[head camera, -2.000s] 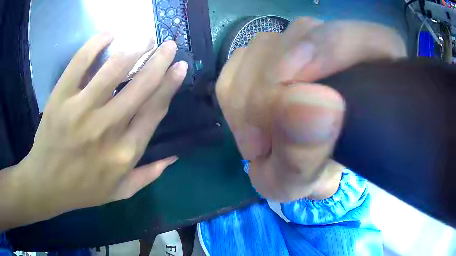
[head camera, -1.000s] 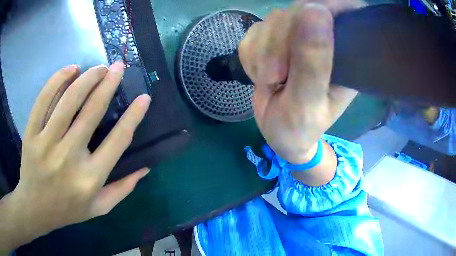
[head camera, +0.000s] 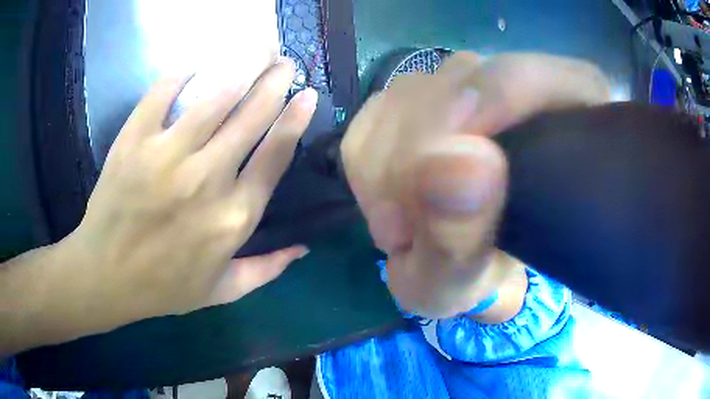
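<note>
The flat device unit (head camera: 117, 86) with a bright silver area lies in a black tray (head camera: 58, 117) at the upper left. A honeycomb-patterned strip (head camera: 302, 31) runs along its right side. My left hand (head camera: 187, 187) lies spread over the unit's near end, fingers apart. My right hand (head camera: 436, 171), blurred, is closed around the thick dark electric screwdriver (head camera: 599, 210). Its narrow black nose (head camera: 331, 152) points left to the tray's near right corner. The tip and any screw cannot be made out.
The round perforated screw plate (head camera: 416, 64) lies right of the unit, mostly hidden behind my right hand. The dark green bench (head camera: 311, 296) curves along its near edge. Cables and small parts (head camera: 677, 70) are at the upper right. A white surface (head camera: 630, 347) is at the lower right.
My right hand has moved the screwdriver's nose from over the round plate to the unit's near corner. The view has shifted; my left hand still rests on the unit.
</note>
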